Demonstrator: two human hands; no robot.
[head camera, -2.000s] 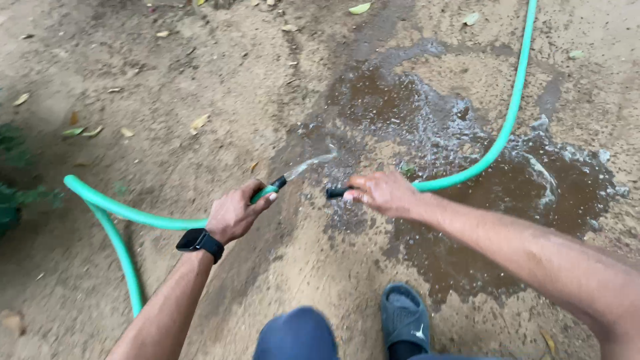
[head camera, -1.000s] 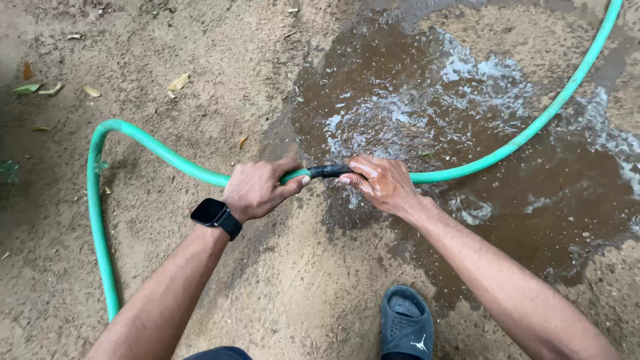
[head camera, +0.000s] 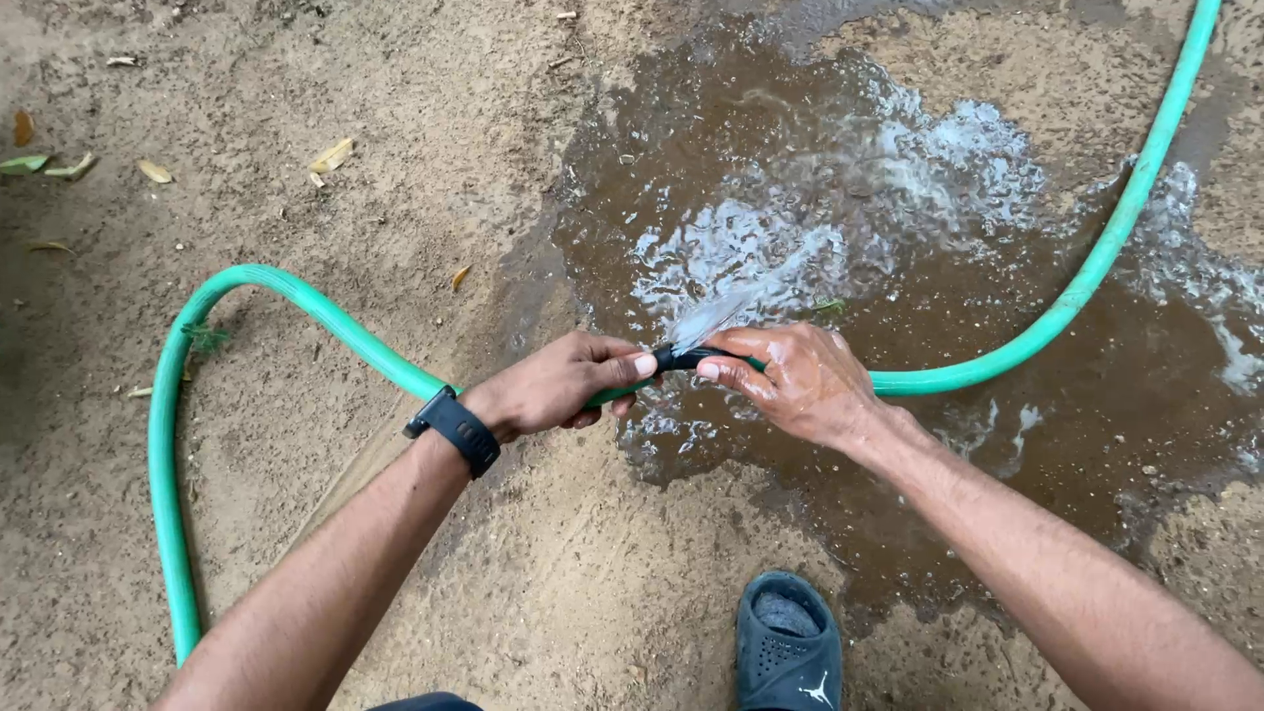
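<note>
My left hand (head camera: 568, 383), with a dark watch (head camera: 454, 430) on its wrist, grips the end of the left green garden hose (head camera: 336, 321). My right hand (head camera: 795, 380) is wet and holds the right green hose (head camera: 963, 375) near its end. Between my fingertips a black hose connector (head camera: 681, 357) bridges the two hose ends. A spray of water (head camera: 713, 318) shoots up from the connector beside my right fingers. My fingers partly cover the connector, so how the ends fit together cannot be told.
A muddy puddle (head camera: 928, 533) with rippling water spreads over the sandy ground right of centre. My foot in a dark slide sandal (head camera: 788, 642) stands at its lower edge. The left hose loops over dry soil past a small green weed (head camera: 205, 339). Fallen leaves (head camera: 333, 156) lie at upper left.
Two seconds ago the hose ends were apart, with water running from the left one; now they meet at the connector. Since one second ago, water sprays up there. The puddle has spread.
</note>
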